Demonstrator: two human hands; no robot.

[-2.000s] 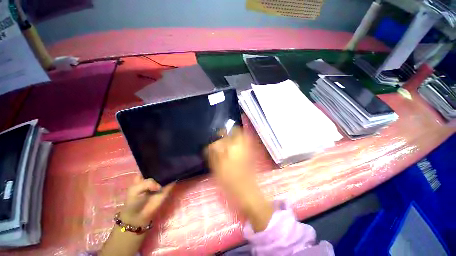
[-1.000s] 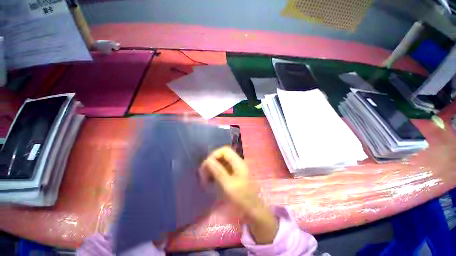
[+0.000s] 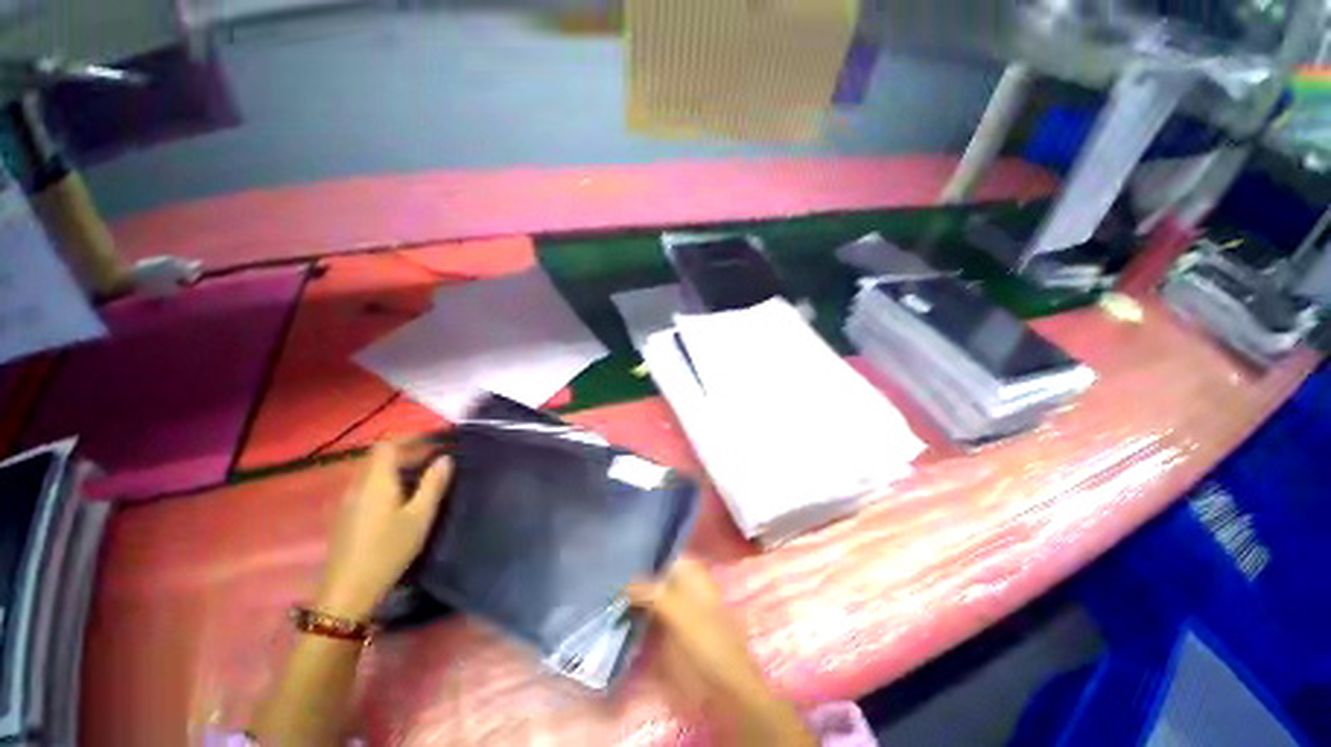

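Observation:
A black panel (image 3: 548,525) with a small white label lies tilted in front of me, with clear film glare over its face. Dark and pale edges show beneath it at its top and lower right corners. My left hand (image 3: 383,523) grips its upper left edge. My right hand (image 3: 693,620), blurred, pinches its lower right edge. A stack topped with white sheets (image 3: 788,409) stands to the right. A pile topped with a black panel (image 3: 971,350) stands farther right. Another pile (image 3: 51,584) is cut off at the left edge.
Loose pale sheets (image 3: 489,343) lie at the back on the orange area. A small dark panel (image 3: 726,273) lies on the green mat. More stacked items (image 3: 1233,307) stand far right. Blue bins (image 3: 1241,584) are below the bench at right. A paper (image 3: 37,277) hangs at left.
The plain blue-grey face seen a second ago is gone; a black labelled panel face shows now. My left hand has come into view on its upper left edge. The view has shifted.

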